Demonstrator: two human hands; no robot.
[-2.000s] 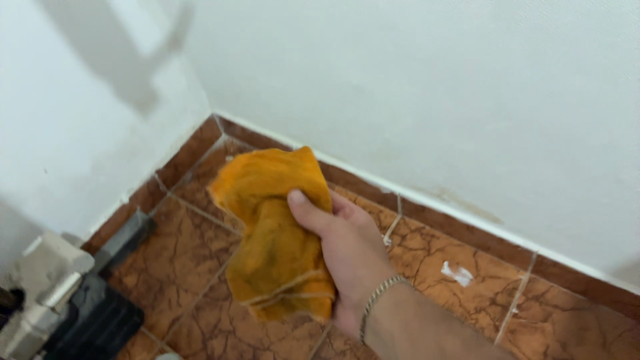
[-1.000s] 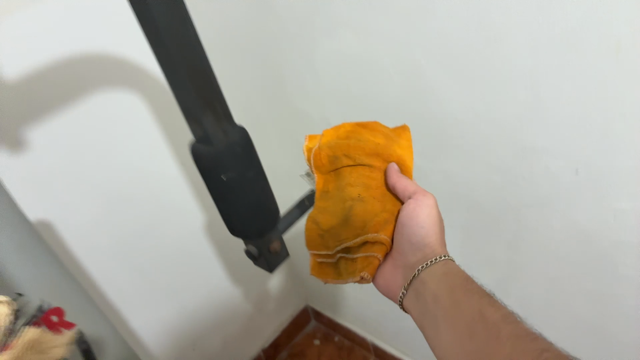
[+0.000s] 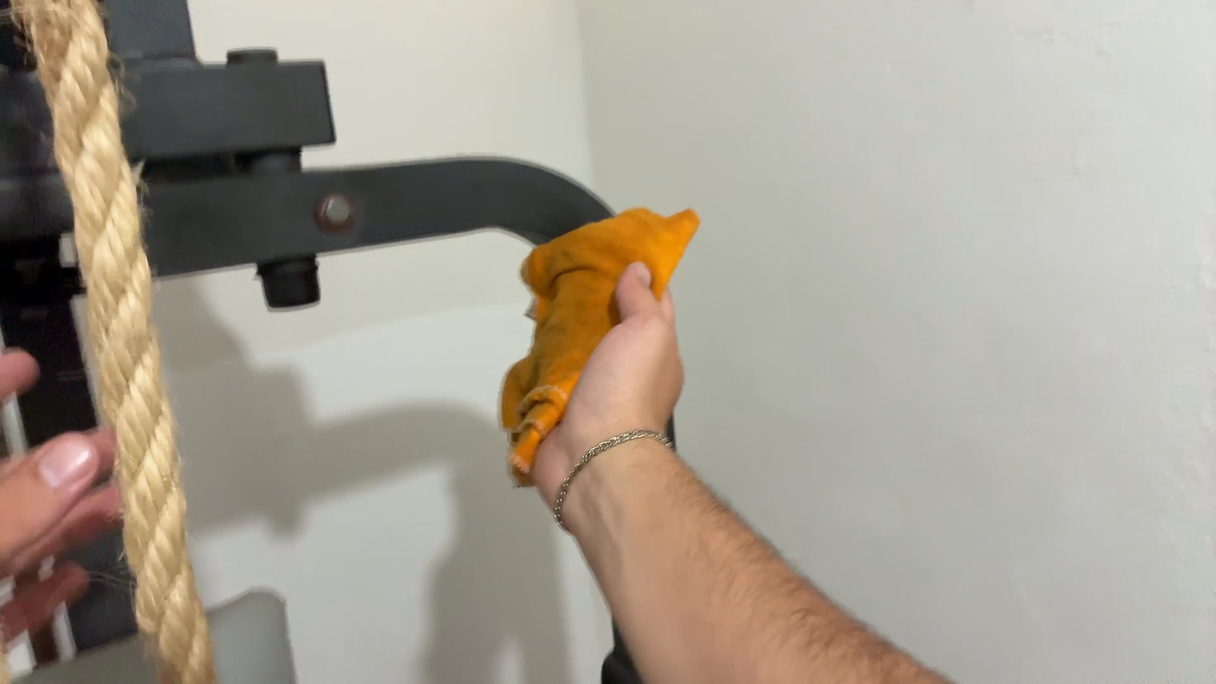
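Observation:
My right hand (image 3: 632, 361), with a chain bracelet at the wrist, grips an orange cloth (image 3: 579, 304). The cloth is bunched and lies against the curved end of a black metal arm (image 3: 408, 204), which bends down behind it. A bolt head (image 3: 335, 211) shows on that arm. At the left edge is my left hand (image 3: 52, 494), partly out of view, fingers spread behind or beside a thick twisted fibre rope (image 3: 123, 313). Whether its fingers touch the rope is not clear.
Black metal frame parts (image 3: 228, 109) with bolts stand at the upper left, above the curved arm. A grey panel or pad (image 3: 252, 632) is at the lower left. White walls (image 3: 902, 285) meet in a corner behind the arm.
The view has risen from the tiled floor corner to the black metal arm. My right hand has kept hold of the cloth and now has it at the arm. My left hand and the rope have come into view.

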